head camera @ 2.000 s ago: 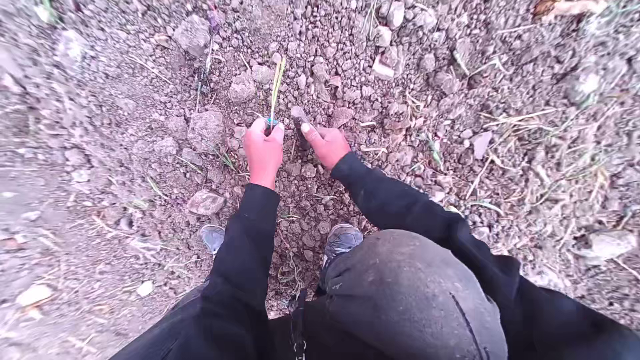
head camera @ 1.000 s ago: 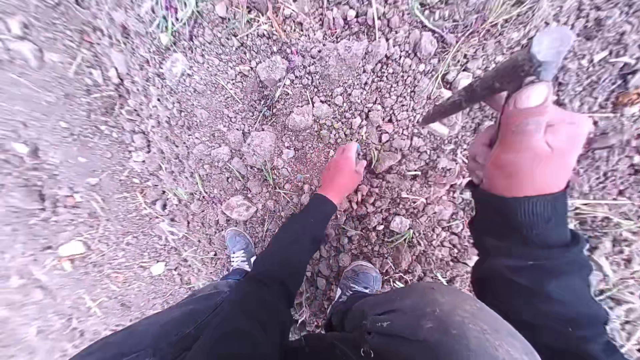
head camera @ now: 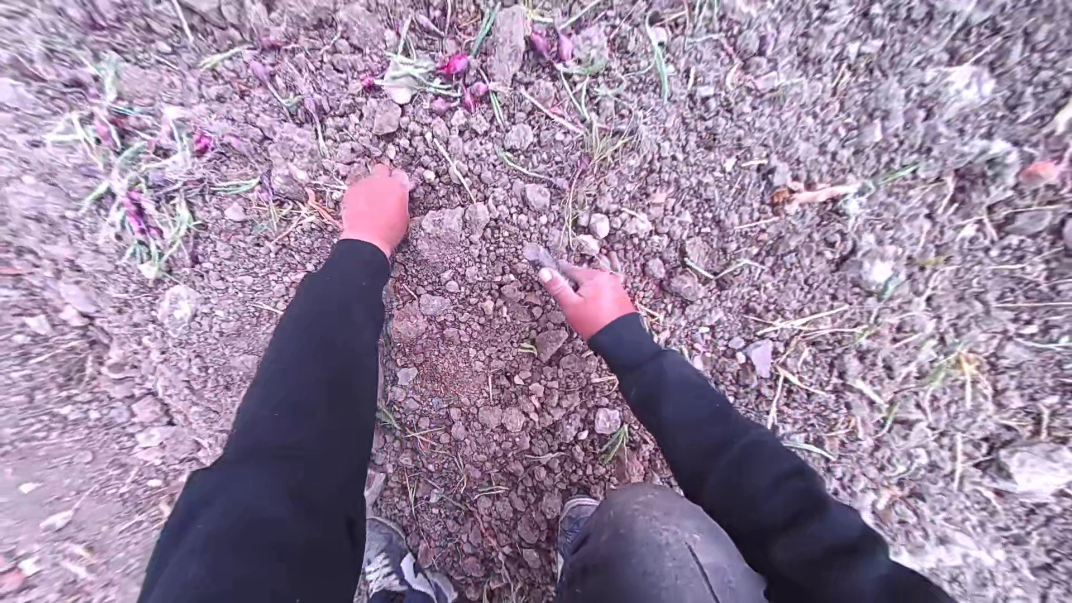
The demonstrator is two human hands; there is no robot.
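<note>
My left hand (head camera: 376, 208) reaches down to the cloddy soil at upper left, its fingertips at the ground and hidden from sight. I cannot tell whether anything is in its grip. Lower and to the right, my right hand (head camera: 588, 295) is closed around a short dark tool handle (head camera: 540, 254), whose rounded end shows past my thumb; the rest of the tool is hidden. Beyond my left hand lie small purple-red bulbs (head camera: 455, 65) with green tops, likely onions. More such bulbs with wilted leaves (head camera: 136, 213) are scattered at the far left.
Clods and stones (head camera: 435, 230) cover the ground between my hands. Dry straw (head camera: 804, 318) lies to the right. My shoes (head camera: 394, 563) and a bent knee (head camera: 657, 544) are at the bottom. Smoother bare soil (head camera: 75, 502) spreads at lower left.
Two seconds ago my hands were close together at a green-leaved seedling. My right hand then showed raised with the wooden tool and is now low near the soil; my left hand has reached farther forward.
</note>
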